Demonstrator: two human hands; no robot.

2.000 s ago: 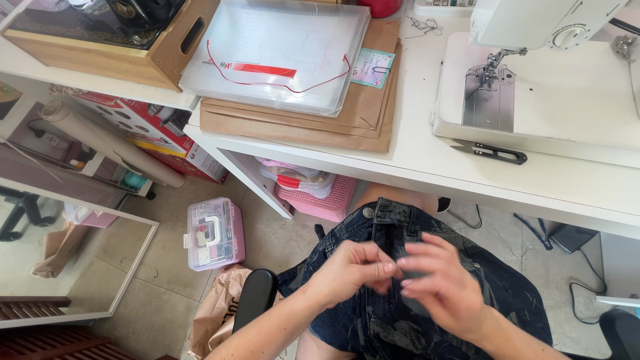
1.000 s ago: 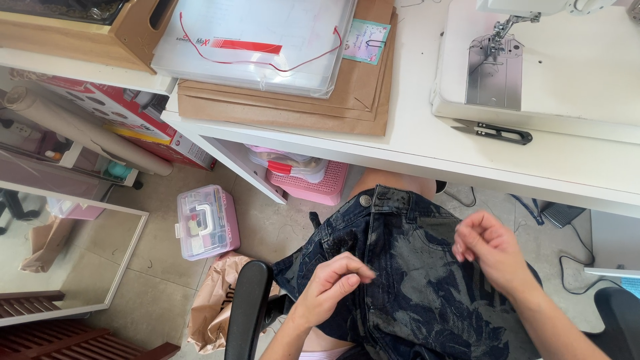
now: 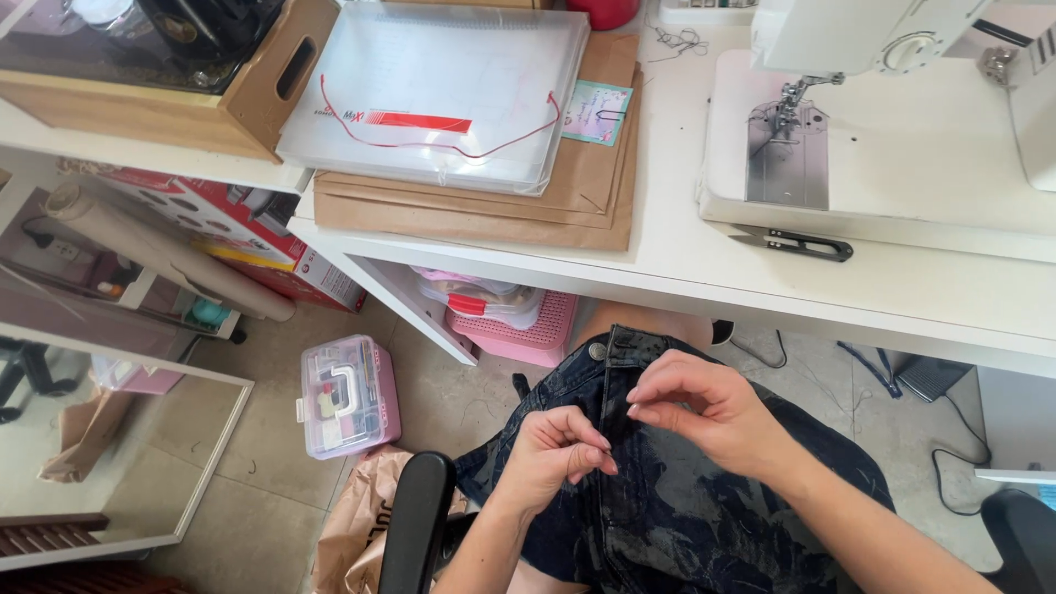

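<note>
Dark patterned denim trousers (image 3: 693,503) lie across the lap, their waistband and metal button toward the table. My left hand (image 3: 557,458) is over the fly, thumb and fingertips pinched together. My right hand (image 3: 701,408) is just up and to the right of it, thumb and forefinger nearly meeting. Any thread or needle between the fingers is too fine to make out. On the white table, thread snips (image 3: 796,243) lie in front of the sewing machine (image 3: 874,140).
A clear plastic case (image 3: 429,99) rests on brown paper envelopes (image 3: 470,216) on the table (image 3: 660,276). A pink sewing box (image 3: 351,396) stands on the floor, left of the chair's black armrest (image 3: 419,520). A foot pedal (image 3: 932,375) is under the table at right.
The hands were close together two seconds ago, then wide apart one second ago. Now they are near each other again over the fly.
</note>
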